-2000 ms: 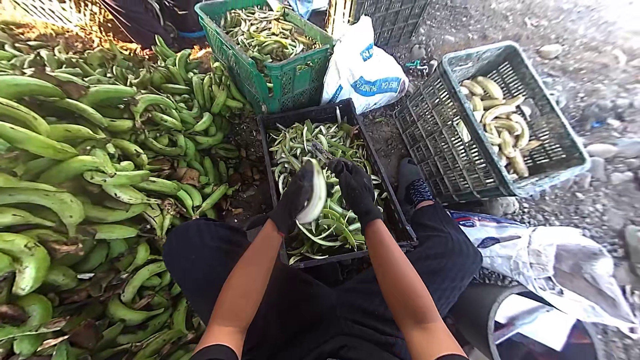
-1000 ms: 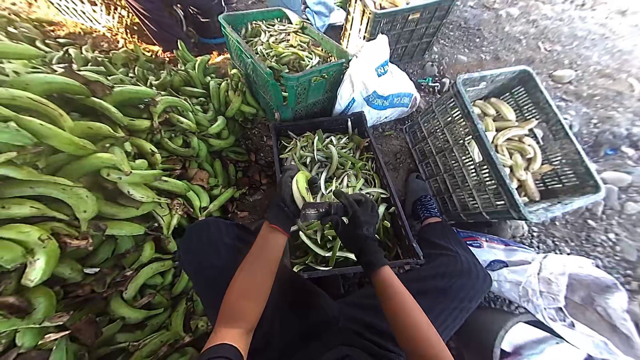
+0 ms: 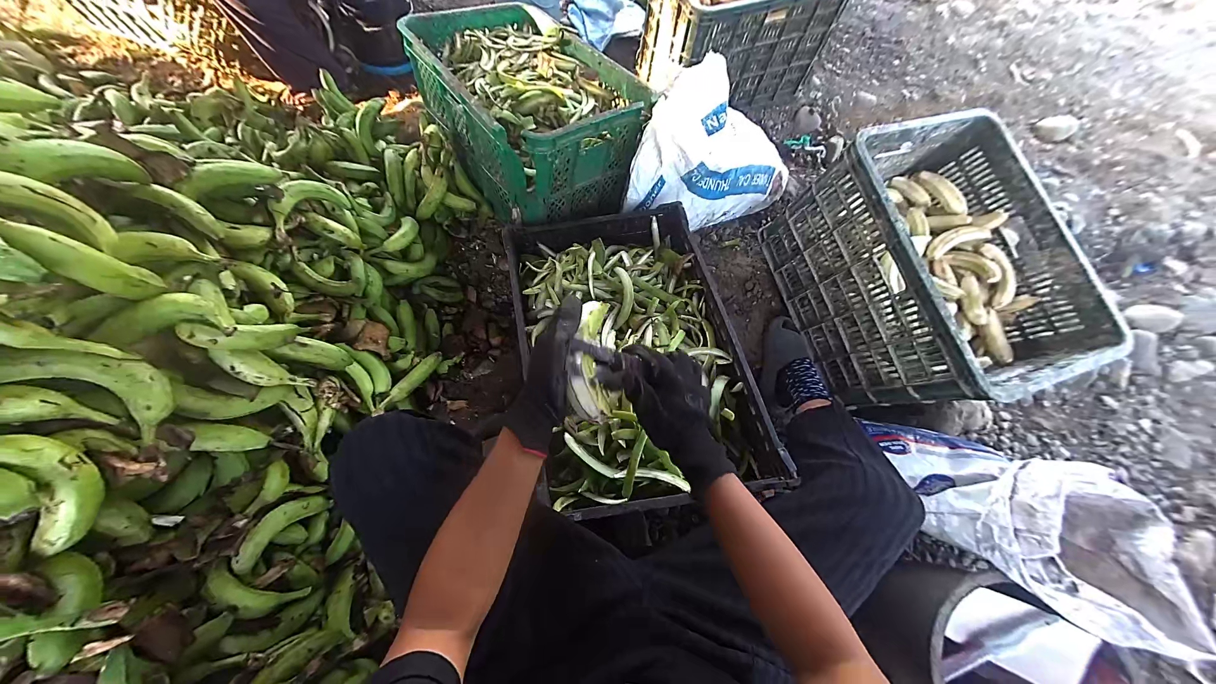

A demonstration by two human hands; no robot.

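My left hand (image 3: 549, 380), in a black glove, is closed around a partly peeled plantain (image 3: 591, 366) over a black plastic crate (image 3: 698, 285) of green peel strips (image 3: 622, 299). My right hand (image 3: 665, 394), also in a black glove, grips a small tool (image 3: 600, 355) that looks like a knife or peeler, its end against the plantain; its exact shape is blurred. To the left lies a large heap of green plantains (image 3: 256, 332). Peeled plantains (image 3: 969, 256) lie in the tilted dark plastic crate (image 3: 936, 332) on the right.
A green plastic crate (image 3: 584, 152) of peels stands beyond the black one, beside a white sack (image 3: 708, 171) bearing print. Another crate (image 3: 788, 47) stands behind. Clear plastic bagging (image 3: 1054, 532) and a dark round container (image 3: 912, 608) are at lower right. Stones cover the ground.
Both hands stay over the black crate. The plantain, whose green skin faced up one second ago, now shows more pale surface. The view has shifted slightly.
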